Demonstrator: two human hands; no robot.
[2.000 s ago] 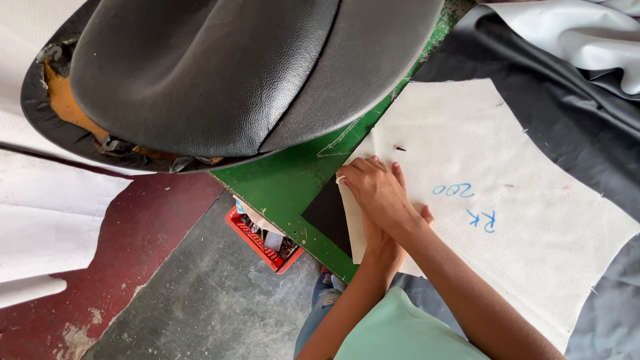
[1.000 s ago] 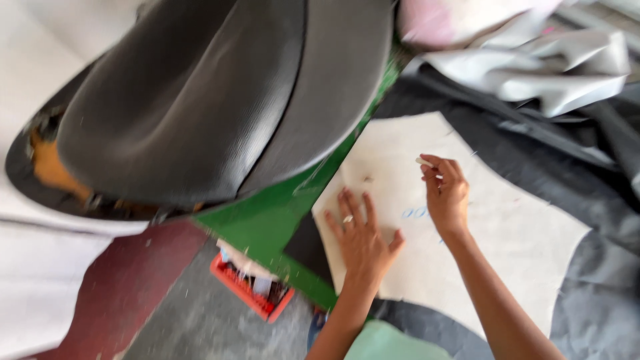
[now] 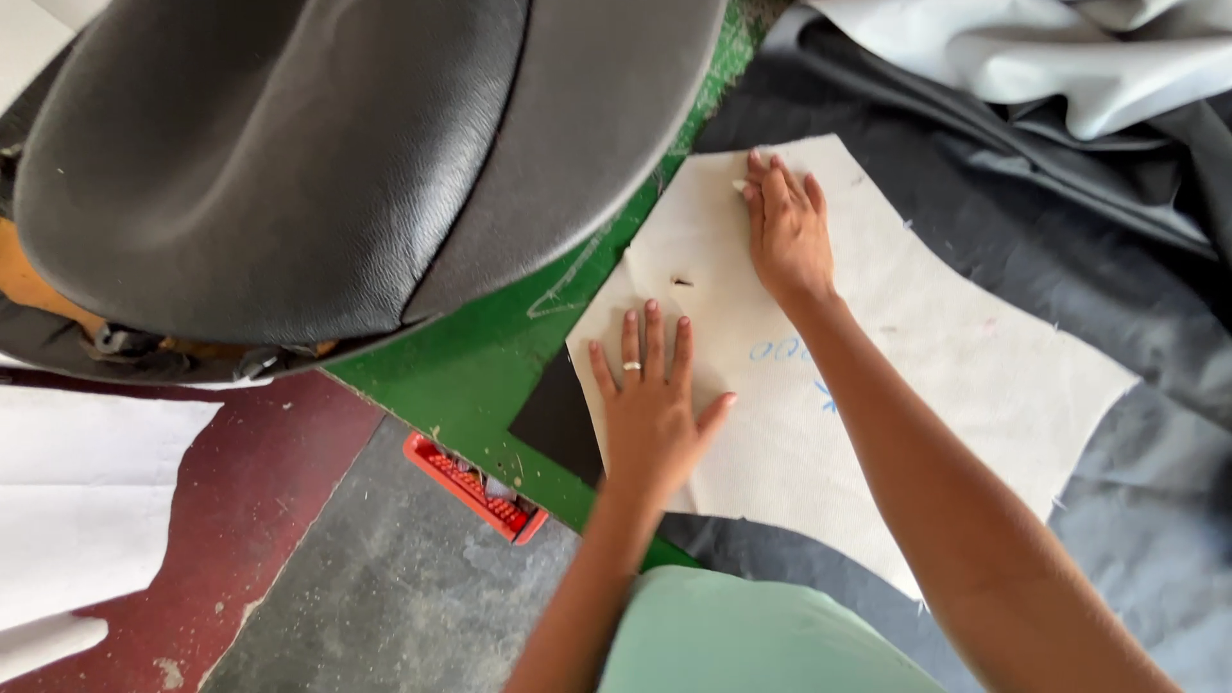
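Observation:
A pale fabric pattern piece (image 3: 924,385) with blue handwriting and a small slit lies flat on black sheet material (image 3: 962,221). My left hand (image 3: 654,414), a ring on one finger, rests with spread fingers near the piece's left edge. Higher up, by the top edge, my right hand (image 3: 789,226) lies palm down, with a small white piece, perhaps chalk (image 3: 740,186), between thumb and fingers. A dark corner of material (image 3: 558,414) shows from under the pattern's left side.
A black padded seat (image 3: 289,173) overhangs the green tabletop (image 3: 481,375) at the left. Silvery white material (image 3: 1088,58) is bunched at the back right. Below the table edge, a red plastic basket (image 3: 472,486) stands on the concrete floor (image 3: 366,577). White sheets (image 3: 87,481) lie at the far left.
From lying together at the pattern's left side, my hands have come apart. My right hand has moved up over the pattern to its top edge; my left remains near the left edge.

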